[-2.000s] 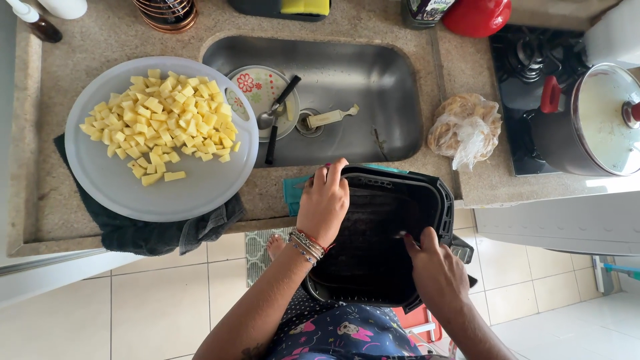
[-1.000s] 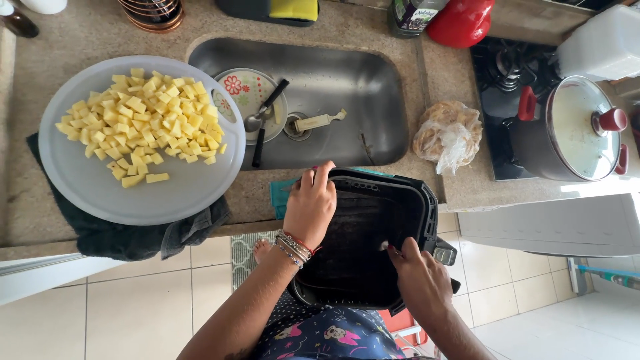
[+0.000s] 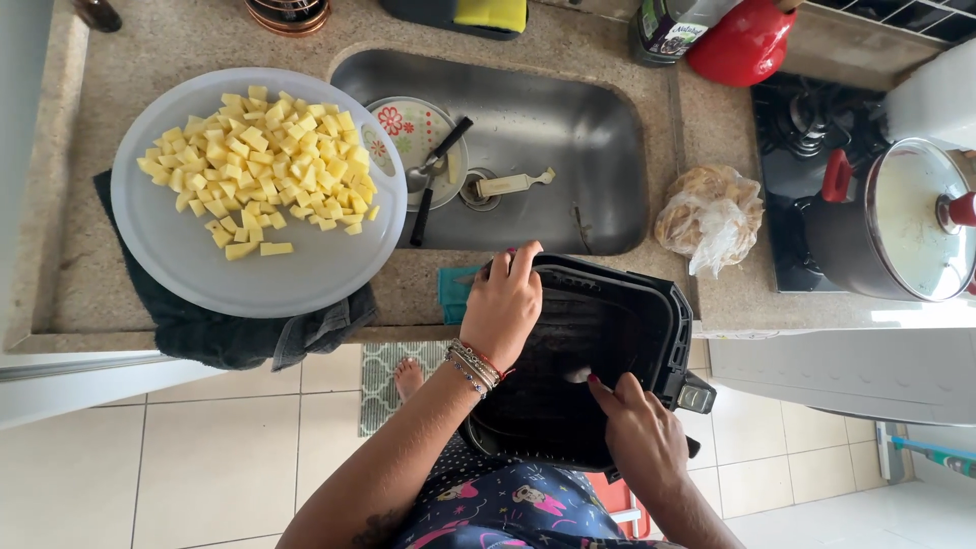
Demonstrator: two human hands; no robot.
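Note:
My left hand (image 3: 503, 301) grips the upper left rim of a black air fryer basket (image 3: 564, 427), which is tilted between my body and the counter edge. Inside the basket, my right hand (image 3: 644, 435) has its fingers closed near a small pale, shiny thing (image 3: 577, 374), perhaps a spoon's bowl; the fingers hide most of what they hold. Diced potatoes (image 3: 267, 164) are heaped on a round translucent cutting board (image 3: 267, 293) to the left, which rests partly over a dark cloth (image 3: 206, 335).
A steel sink (image 3: 534, 99) holds a flowered plate (image 3: 419, 122), black-handled cutlery (image 3: 456, 141) and a pale-handled utensil (image 3: 507, 184). To its right lie a knotted plastic bag (image 3: 713, 213) and a lidded pot (image 3: 862, 221) on the stove. A teal cloth (image 3: 454, 293) lies by the counter edge.
My right hand and the pale thing by its fingers have shifted slightly within the basket. My left hand has kept its hold on the rim.

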